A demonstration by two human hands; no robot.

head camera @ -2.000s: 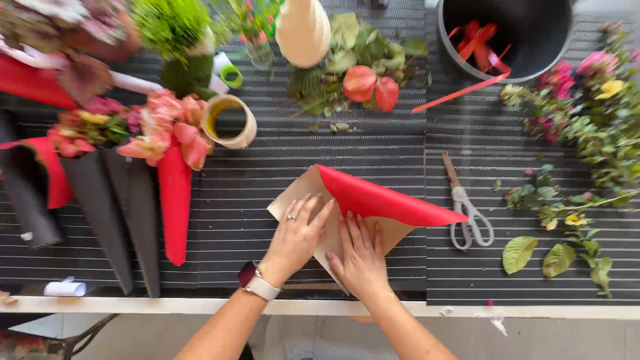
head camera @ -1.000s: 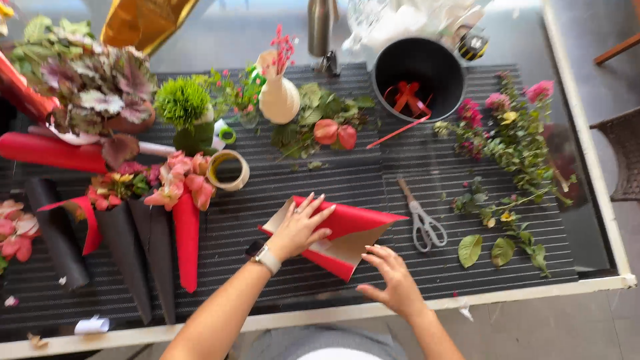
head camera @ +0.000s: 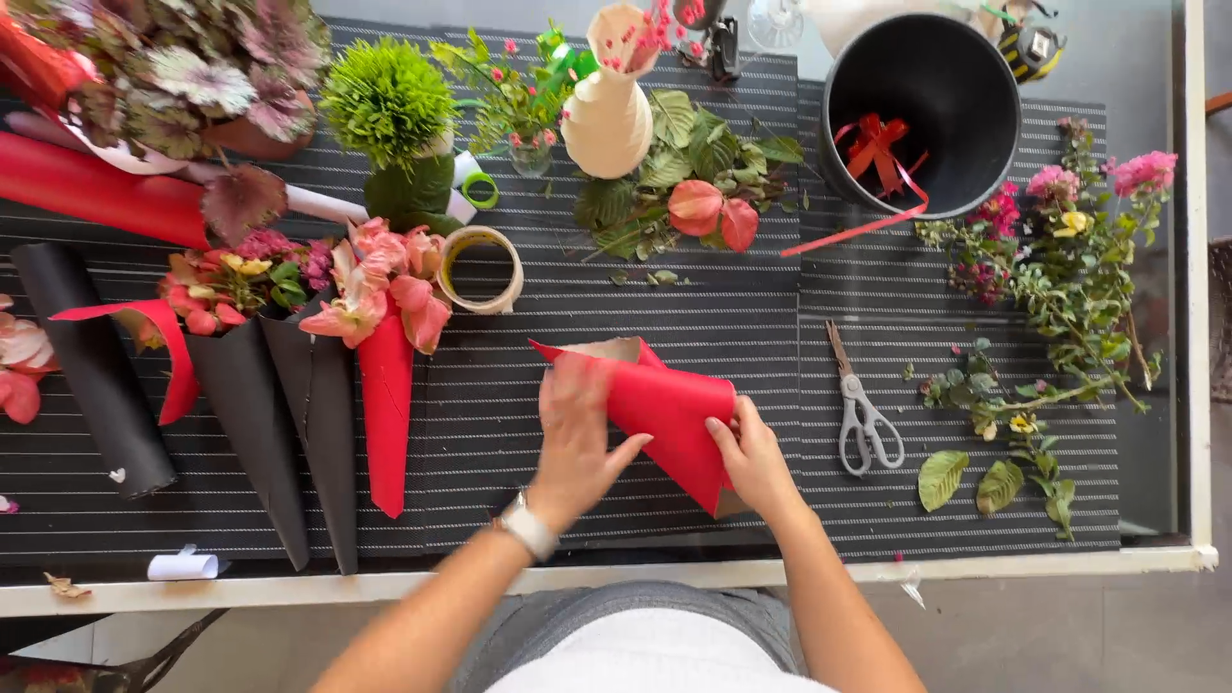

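Observation:
A sheet of red paper with a tan inner side lies partly rolled over itself at the middle of the table. My right hand grips its right edge, thumb on top and fingers behind. Blurred by motion, my left hand is at the paper's left side with its thumb spread; whether it presses on the paper cannot be told. To the right lie scissors with grey handles. Finished-looking cones stand out at the left: a red paper cone with pink flowers and a black paper cone with mixed flowers.
A roll of tape lies above the red cone. Behind are a cream vase, cut leaves and a black bucket holding red ribbon. Flower stems spread at the right. A black paper roll lies far left.
The red paper has gone from a mostly open sheet with one folded flap to a rolled shape, red side outward. My right hand, apart from the paper one second ago, now holds its edge.

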